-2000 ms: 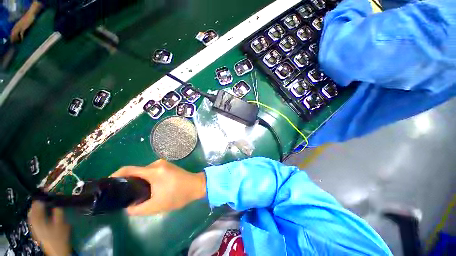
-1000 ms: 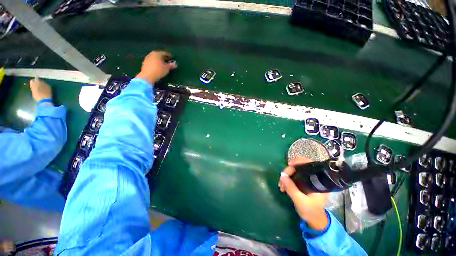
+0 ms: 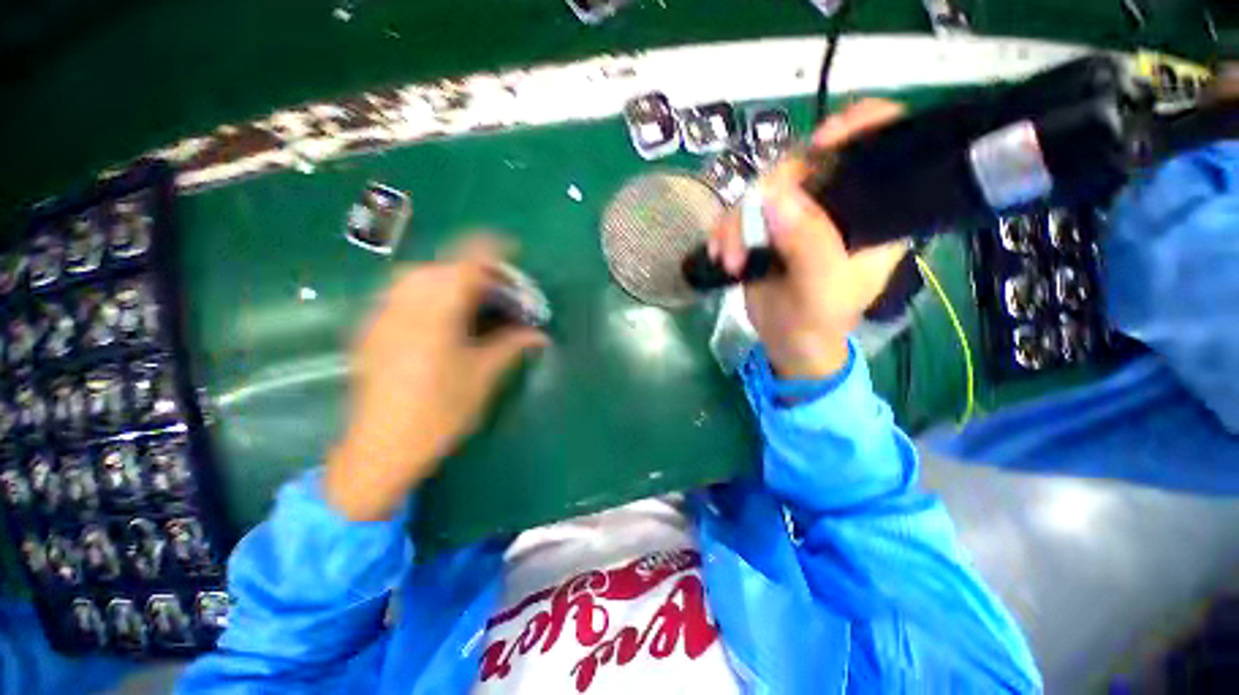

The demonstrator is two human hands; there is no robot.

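My left hand (image 3: 428,353) is blurred at the centre left, its fingertips around a small square housing (image 3: 514,296) just above the green surface. My right hand (image 3: 809,258) grips the black electric screwdriver (image 3: 951,163), which has a pale label. Its dark nose points left and lies over the right edge of the round grey screw dish (image 3: 663,238). A pale wrap shows on a finger of my right hand. Another housing (image 3: 379,219) lies loose on the green surface beyond my left hand.
Filled black trays stand at the left (image 3: 102,407) and right (image 3: 1046,292). Several housings (image 3: 708,128) lie by the worn white strip (image 3: 449,109). A clear bag (image 3: 735,330) and yellow-green wire (image 3: 959,326) are right of the dish. A person's blue sleeve (image 3: 1175,272) is at the right.
My left hand has moved from beyond the white strip to the near surface with a housing. The screwdriver nose now shows over the dish. The view has shifted; a loose housing shows near my left hand.
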